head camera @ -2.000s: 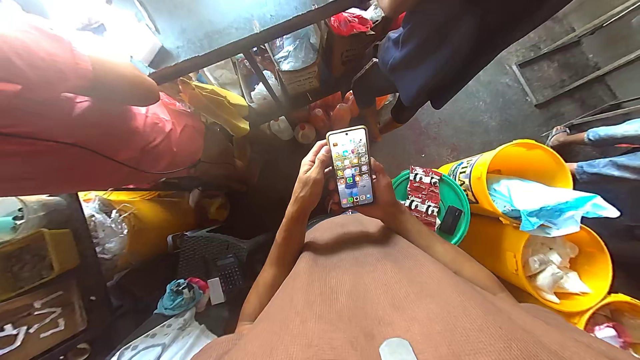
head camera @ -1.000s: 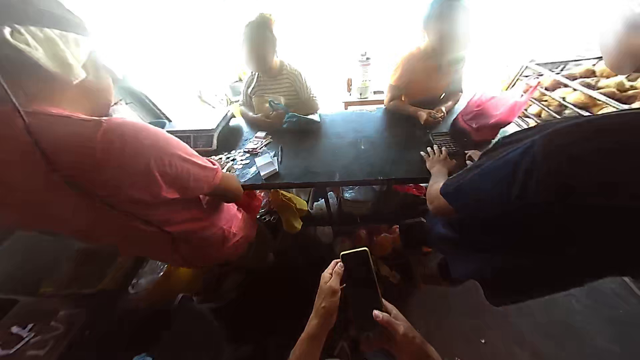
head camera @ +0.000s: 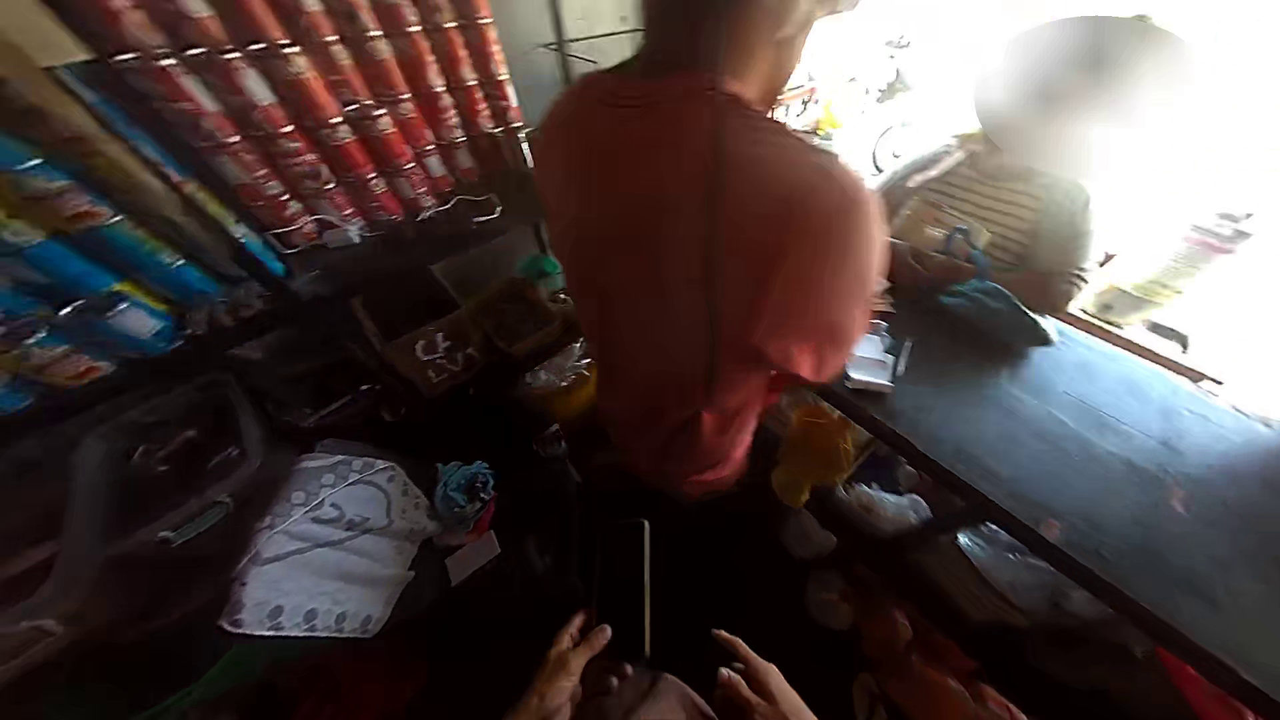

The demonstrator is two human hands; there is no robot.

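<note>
A dark smartphone [head camera: 622,590] stands out at the bottom centre by its pale right edge; its screen looks black. My left hand [head camera: 565,665] is at the phone's lower left and appears to grip it, though deep shadow hides part of the contact. To the right, my right hand [head camera: 755,680] is apart from the phone, its fingers spread and holding nothing visible.
A person in a red shirt [head camera: 700,280] stands ahead beside a dark counter [head camera: 1120,430]. Across it, another person holds a bluish bag [head camera: 995,310]. A patterned white cloth [head camera: 335,545] lies left; red sachet strips [head camera: 350,110] hang behind. Plastic bags [head camera: 885,508] sit below the counter.
The view has swung left, bringing the hanging sachets into sight. My right hand, at the phone's lower right edge a second ago, is now apart from it. The screen was lit two seconds ago.
</note>
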